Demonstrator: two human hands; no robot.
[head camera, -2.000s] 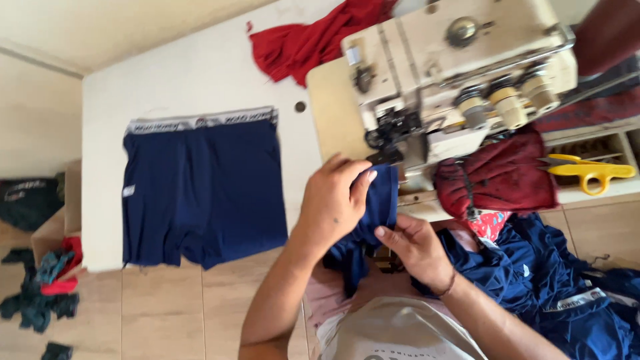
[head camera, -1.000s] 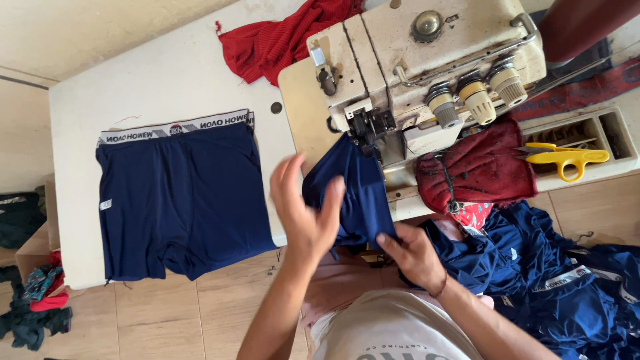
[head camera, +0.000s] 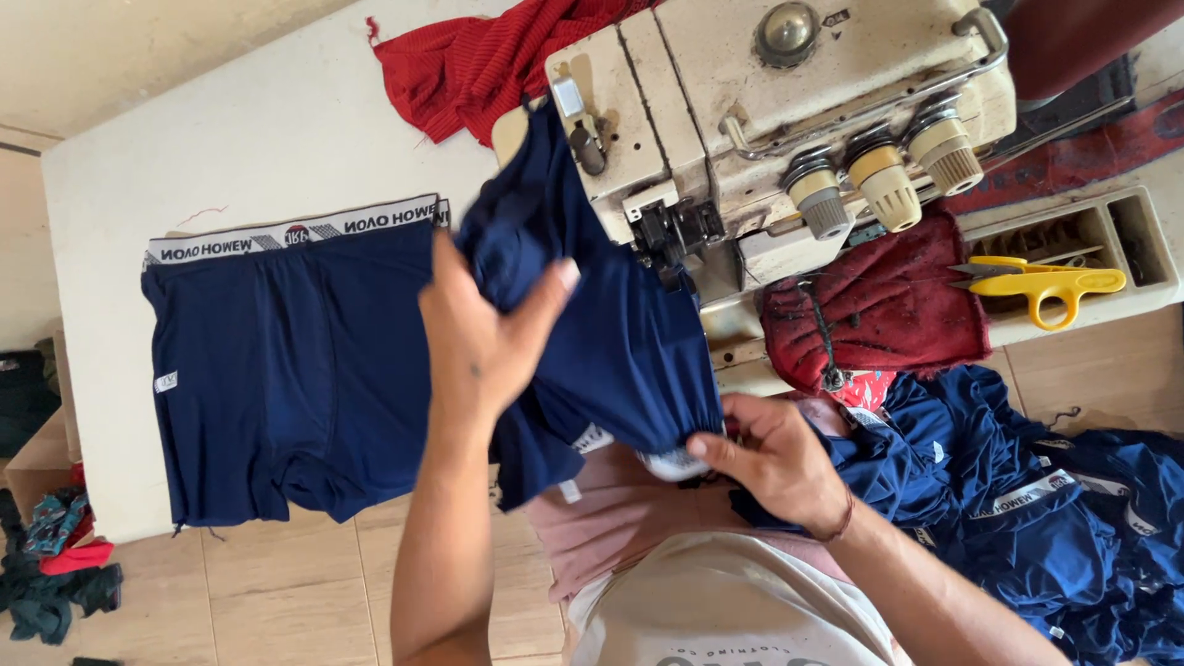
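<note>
A navy blue fabric garment (head camera: 610, 324) stretches from the needle area of an industrial sewing machine (head camera: 721, 111) down toward my body. My right hand (head camera: 777, 462) pinches its lower edge, by a bunched white waistband. Over the garment's left part is my left hand (head camera: 490, 333), slightly blurred, thumb and fingers apart; the fingertips are partly hidden by raised cloth, and whether they grip it cannot be told. Navy boxer shorts (head camera: 296, 370) with a white printed waistband lie flat on the white table (head camera: 222, 166), left of my left hand.
Red ribbed cloth (head camera: 453, 69) lies behind the machine head. A dark red cloth pouch (head camera: 879, 305) is right of the needle area, beside yellow-handled thread snips (head camera: 1045, 287) on a compartment tray (head camera: 1147, 240). Navy garments (head camera: 1064, 527) are heaped at lower right; more cloth lies at far left.
The navy garment, bunched small between both hands two seconds ago, is spread out wider and reaches up past the machine's left end. My left hand has come away from my right and risen.
</note>
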